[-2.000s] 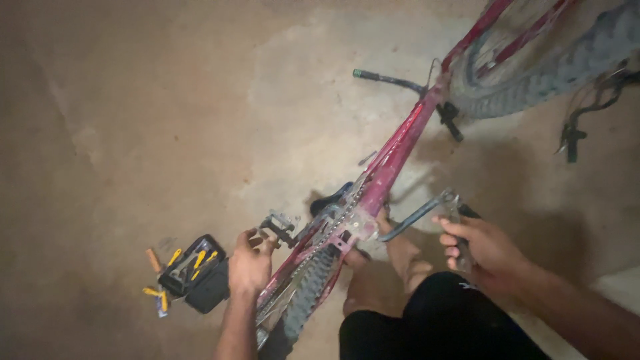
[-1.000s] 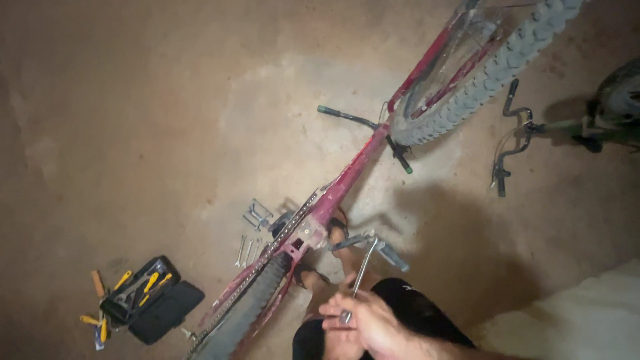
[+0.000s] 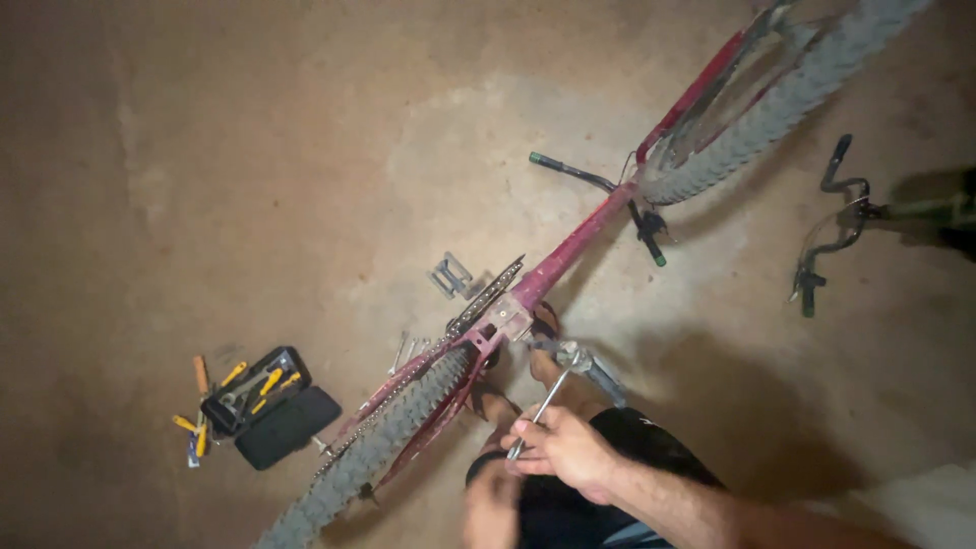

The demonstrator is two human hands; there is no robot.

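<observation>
An upside-down bicycle with a red frame (image 3: 560, 255) runs diagonally across the view. My right hand (image 3: 568, 450) is shut on a metal wrench (image 3: 545, 404), whose far end lies at the crank and pedal (image 3: 598, 374) on the near side. Blurred, my left hand (image 3: 492, 503) is below and left of the right one, over my lap; whether it holds anything cannot be made out. The chain and chainring (image 3: 486, 296) are on the frame's far side, with a pedal (image 3: 451, 275) beyond them.
On the floor at lower left lies an open black tool case (image 3: 286, 427) with yellow-handled tools. Several wrenches (image 3: 408, 349) lie beside the rear tyre (image 3: 389, 408). The handlebar (image 3: 576, 171) rests on the floor under the front wheel. Another bicycle's handlebar (image 3: 862, 210) is at right.
My left hand has left the far side of the frame, where it was near a pedal, and is now beside my right hand. The view has shifted.
</observation>
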